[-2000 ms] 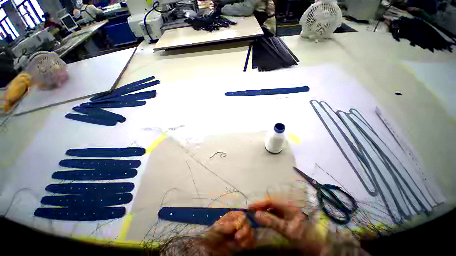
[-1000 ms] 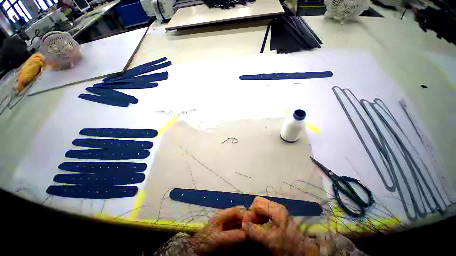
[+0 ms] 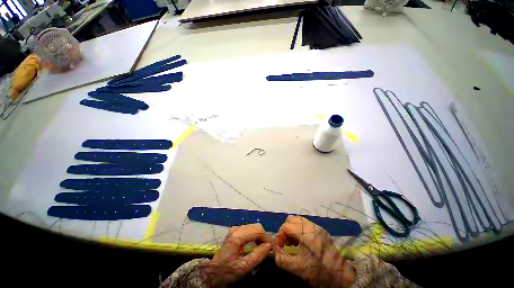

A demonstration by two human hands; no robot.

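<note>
A navy strap [image 3: 236, 216] with pale dots lies slanting across the near edge of the beige sheet [image 3: 225, 174]. My left hand [image 3: 242, 250] and my right hand [image 3: 304, 247] are just in front of it, fingertips pinched and nearly touching each other. Fine dark strands show around them, and both hands appear pinched on thin thread; its ends and any needle are too small to see. My right fingers overlap the strap's near edge. Dark-handled scissors [image 3: 389, 208] lie to the right. A white thread cone [image 3: 328, 136] with a blue top stands behind the strap.
Navy tabs lie in a row [image 3: 107, 184] at left, with a fanned heap [image 3: 135, 87] behind. A single tab [image 3: 321, 75] lies at top centre. Grey-blue loops [image 3: 434, 157] lie at right, black strips [image 3: 329, 28] at the far edge. Loose threads lie along the near edge.
Both hands have left the strap, which they held two seconds ago, and moved to its near side. The strap now lies free and slanted. The view has tilted down.
</note>
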